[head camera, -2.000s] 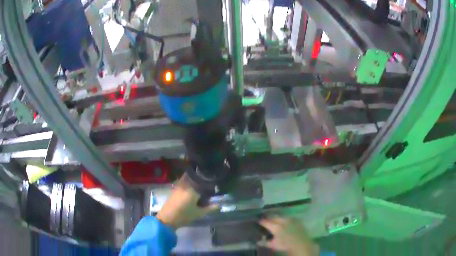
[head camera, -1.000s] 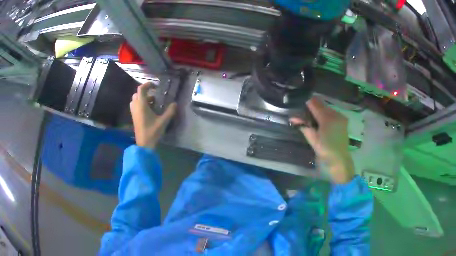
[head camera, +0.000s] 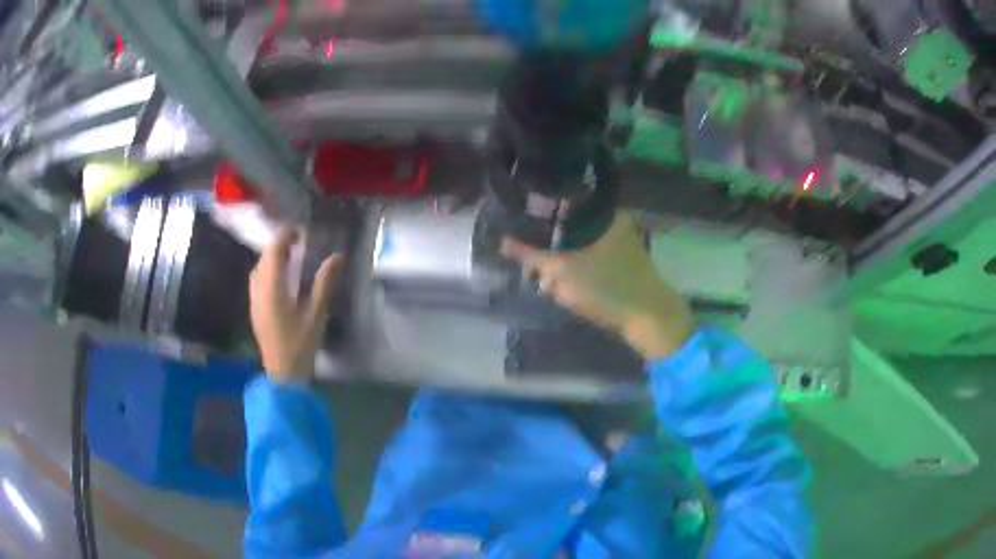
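The black microscope-like head [head camera: 552, 142] with a blue band stands over the silver fixture [head camera: 426, 245] on the base plate. My right hand [head camera: 601, 278] is under and beside the lens end, its fingers reaching left over the fixture; blur hides whether it holds a small part. My left hand [head camera: 286, 300] is at the plate's left end by the black end block [head camera: 332, 273], thumb and fingers apart, with nothing visible in it. A dark carrier strip [head camera: 573, 352] lies on the front of the plate, below my right hand.
Black bins [head camera: 104, 262] with silver dividers stand far left. A red tray [head camera: 371, 169] lies behind the fixture. A grey frame post [head camera: 208, 98] slants down behind my left hand. A button panel [head camera: 808, 380] is at the right front corner. A blue box [head camera: 164, 420] is below left.
Since a second ago, the view has shifted and blurred. My right hand has moved left under the lens, its fingers now extended across the fixture. My left hand stays by the end block.
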